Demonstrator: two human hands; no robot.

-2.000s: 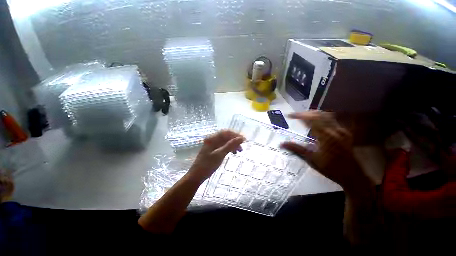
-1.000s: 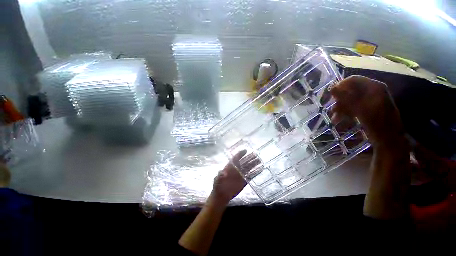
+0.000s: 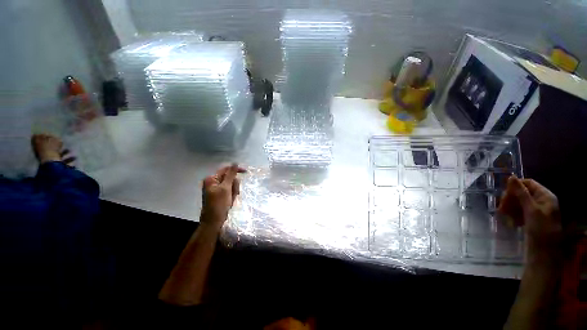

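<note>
A clear compartment tray (image 3: 415, 184) with a grid of square pockets is held up over the right part of the table. My right hand (image 3: 531, 206) grips its right edge. My left hand (image 3: 220, 193) is away from the tray, at the left end of the crinkled plastic film (image 3: 289, 216); its fingers are close together and I cannot tell whether they hold the film. The film lies flat along the table's front edge, partly behind the tray.
Tray stacks stand at the left (image 3: 190, 90) and back middle (image 3: 314, 64), with a low stack (image 3: 299, 145) before the latter. A yellow holder (image 3: 409, 90), phone (image 3: 425, 155) and printed carton (image 3: 479, 90) are at right. A person's blue sleeve (image 3: 55, 200) is at left, near an orange bottle (image 3: 76, 93).
The tray has gone from tilted in both hands to nearly upright and square to the view, in my right hand alone. My left hand has moved left, off the tray. The view has shifted.
</note>
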